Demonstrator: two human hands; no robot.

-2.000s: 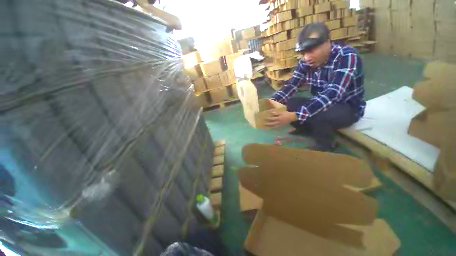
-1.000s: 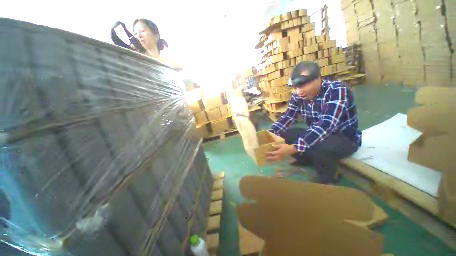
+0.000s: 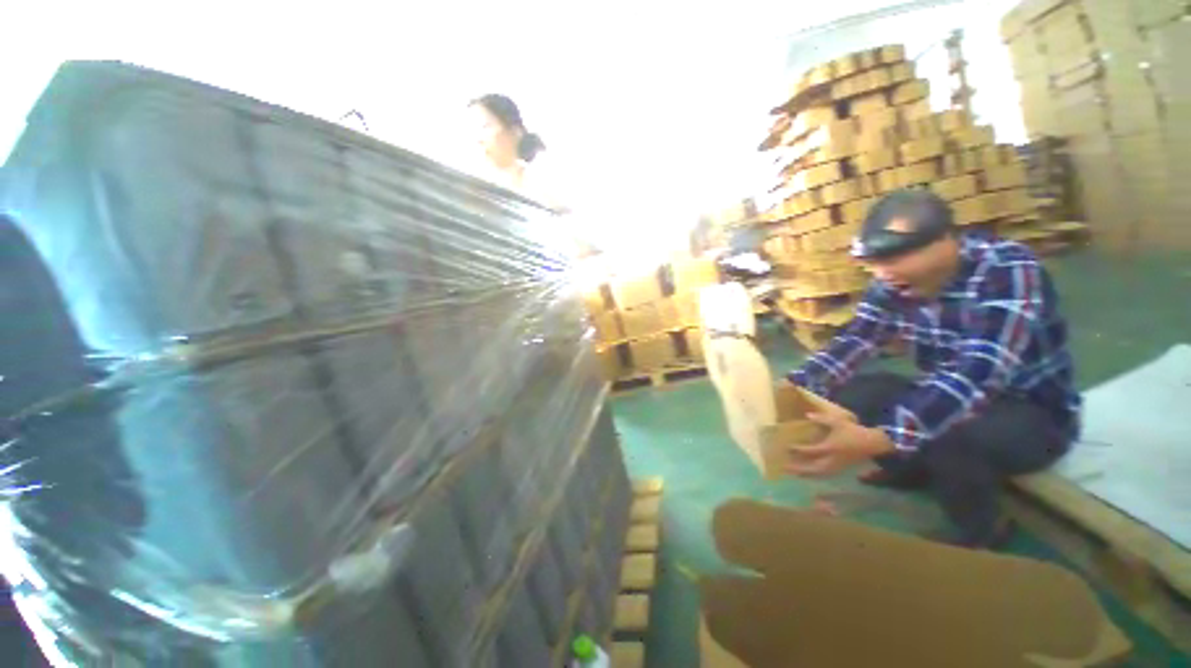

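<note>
Neither of my hands is in the picture. A brown box blank (image 3: 901,600) lies nearest in front of me at the bottom right, its rounded flaps showing and its lower part cut off by the frame edge. Beyond it, a person in a checked shirt (image 3: 973,346) sits low and holds a part-folded box (image 3: 794,431) with both hands. Its long lid panel (image 3: 738,379) stands up at a tilt.
Dark grey goods in clear wrap (image 3: 392,379) fill the left side on a wooden pallet (image 3: 636,574). A green-capped bottle (image 3: 585,650) shows at the bottom edge. A white sheet (image 3: 1143,424) lies at right. Another person (image 3: 499,135) and stacked cartons (image 3: 862,157) are behind.
The view has tilted up and turned left, so the scene sits lower and further right. The blanks at the right edge have left the picture. The other person still holds the box.
</note>
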